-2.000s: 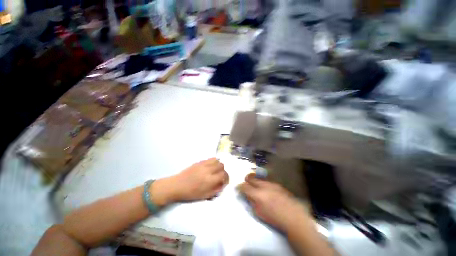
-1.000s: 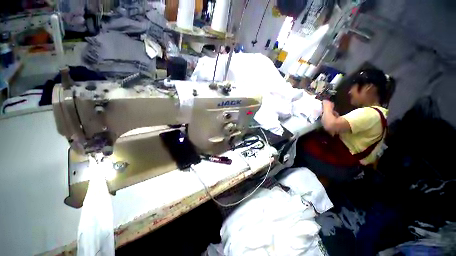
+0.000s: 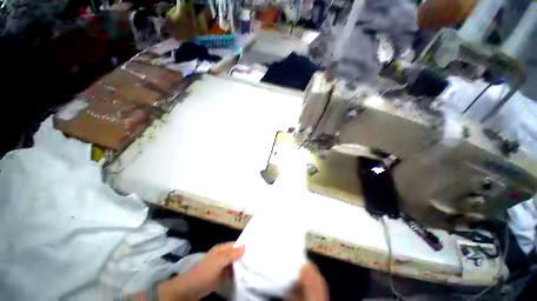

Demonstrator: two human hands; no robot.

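A white fabric piece (image 3: 274, 235) runs from under the needle area of the off-white sewing machine (image 3: 383, 129) down over the table's front edge. My left hand (image 3: 206, 273) holds its left side below the edge. My right hand (image 3: 312, 285), partly cut off by the bottom of the picture, is at its right side with the fingers on the cloth. The presser foot area (image 3: 303, 150) is lit very brightly, so its detail is lost.
The white machine table (image 3: 206, 141) has a stained front edge. A heap of white pieces (image 3: 65, 223) lies at the left, by plastic-wrapped cardboard (image 3: 118, 106). A black phone-like rectangle (image 3: 378, 185) rests against the machine. Navy fabric (image 3: 291, 70) and a blue basket (image 3: 216, 41) are behind.
The view has swung back left from the machine's right side and the seated person. Both hands are in view again, now lower, below the table edge, holding the white piece.
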